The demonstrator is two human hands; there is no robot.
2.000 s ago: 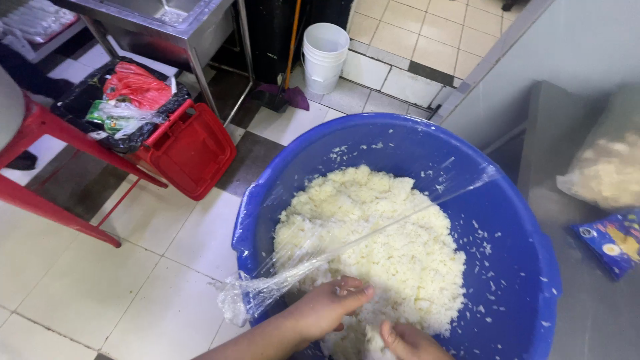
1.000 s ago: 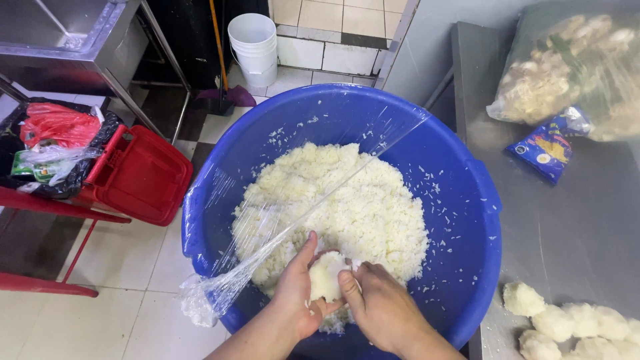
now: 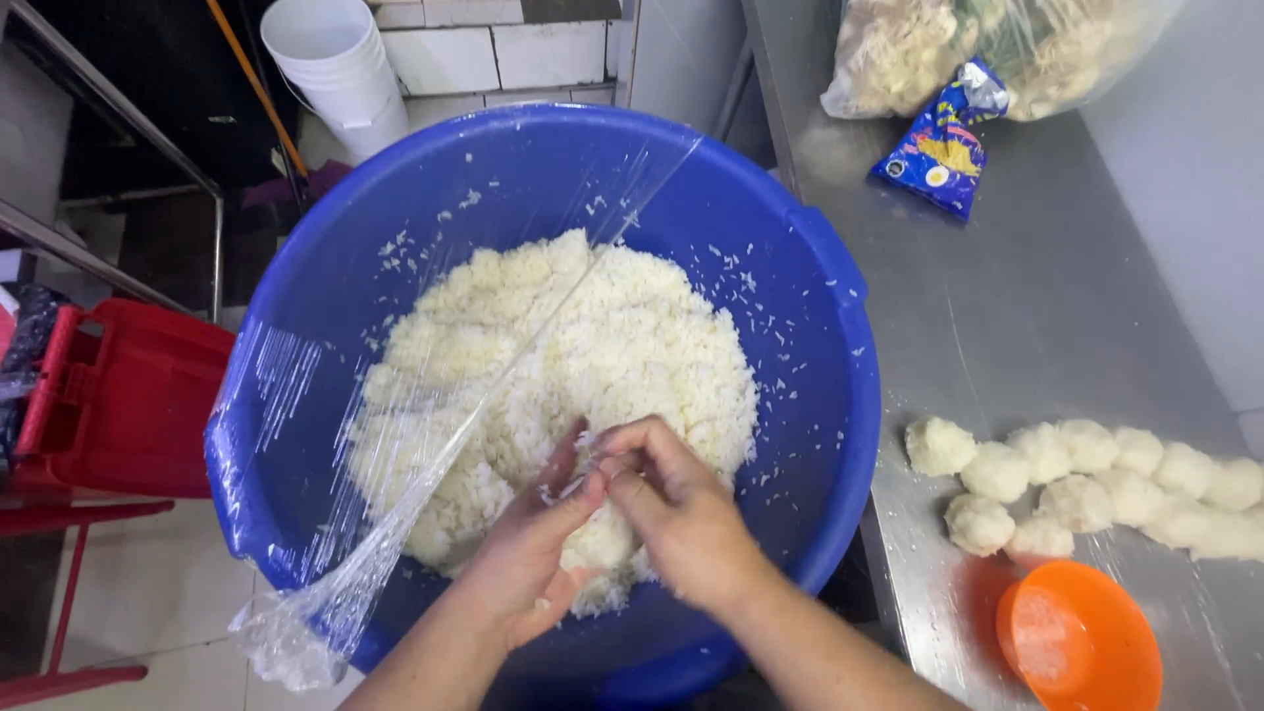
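A large blue plastic tub [image 3: 805, 395] holds a mound of cooked white rice [image 3: 632, 336]. Over its left part stretches clear plastic film [image 3: 449, 449], bunched at the lower left rim. Low over the rice, my left hand [image 3: 538, 543] is half curled, palm inward, with grains on its fingers. My right hand [image 3: 681, 513] has its bent fingertips against the left thumb, where bits of rice cling. Pale rice shows between and below the hands; whether it is a held clump cannot be told. Several rice balls [image 3: 995, 472] sit in rows on the steel table to the right.
The steel table [image 3: 1037, 267] bears an orange bowl [image 3: 1126, 632], a blue printed packet [image 3: 938, 148] and a clear bag of pale food pieces [image 3: 889, 59]. A white bucket [image 3: 336, 74] stands behind the tub. A red plastic bin [image 3: 148, 395] is at the left.
Two seconds ago my hands were apart at the rice; one second ago they cupped a pale rice clump. Now their fingertips meet. The view has shifted right, bringing in the orange bowl.
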